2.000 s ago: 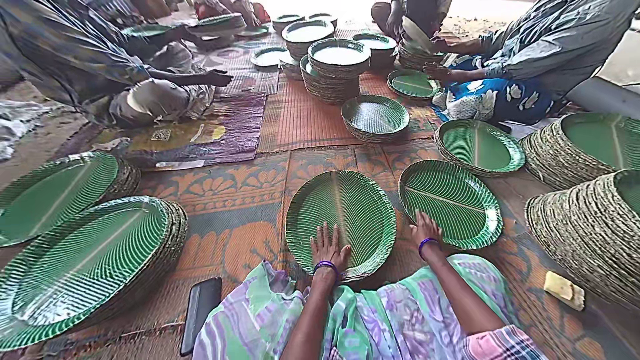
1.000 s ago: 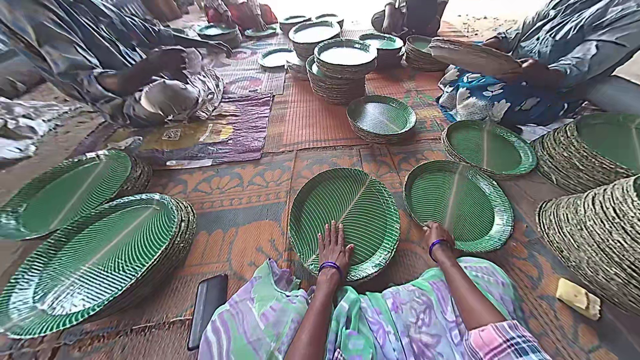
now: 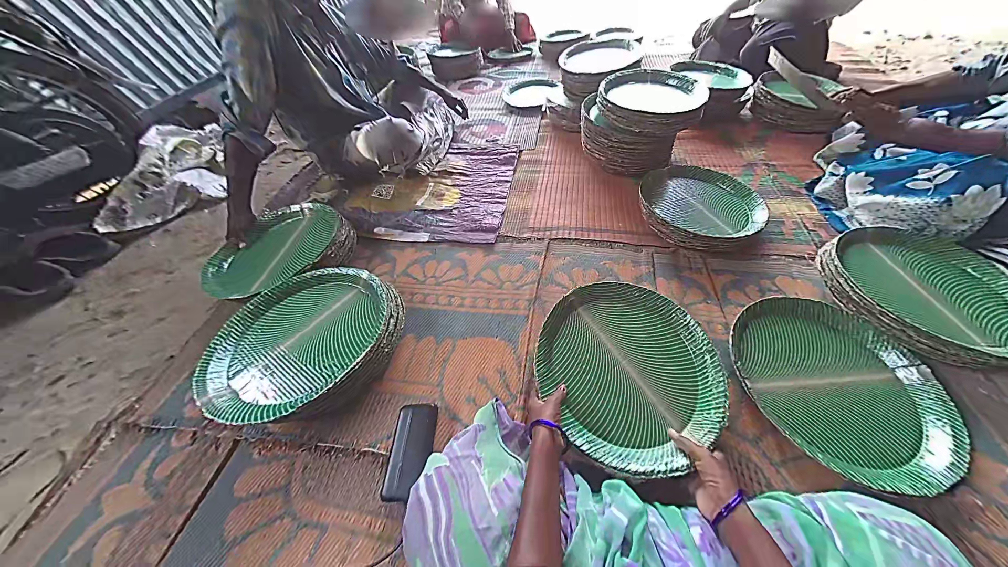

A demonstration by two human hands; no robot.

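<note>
A round green leaf-patterned plate [image 3: 630,378], at the top of what may be a small stack, lies on the mat in front of my lap. My left hand [image 3: 546,409] grips its lower left rim, thumb on the upper face and fingers mostly hidden. At the lower right rim, my right hand [image 3: 709,468] holds the same plate with the thumb over the edge. Close on the right lies another green plate [image 3: 850,394], which neither hand touches. A stack of green plates [image 3: 299,346] stands to the left, apart from my hands.
Further plate stacks stand at the right [image 3: 921,291], ahead [image 3: 703,206] and farther back [image 3: 642,118]. A co-worker's hand [image 3: 236,232] touches a plate at the far left [image 3: 276,252]. Another person's hands [image 3: 866,110] are at the upper right. A dark oblong object [image 3: 409,453] lies beside my lap.
My left hand has moved from the plate's face to its left rim. My right hand has left the right-hand plate for the middle plate's rim. The co-worker at left now reaches to the far-left plate.
</note>
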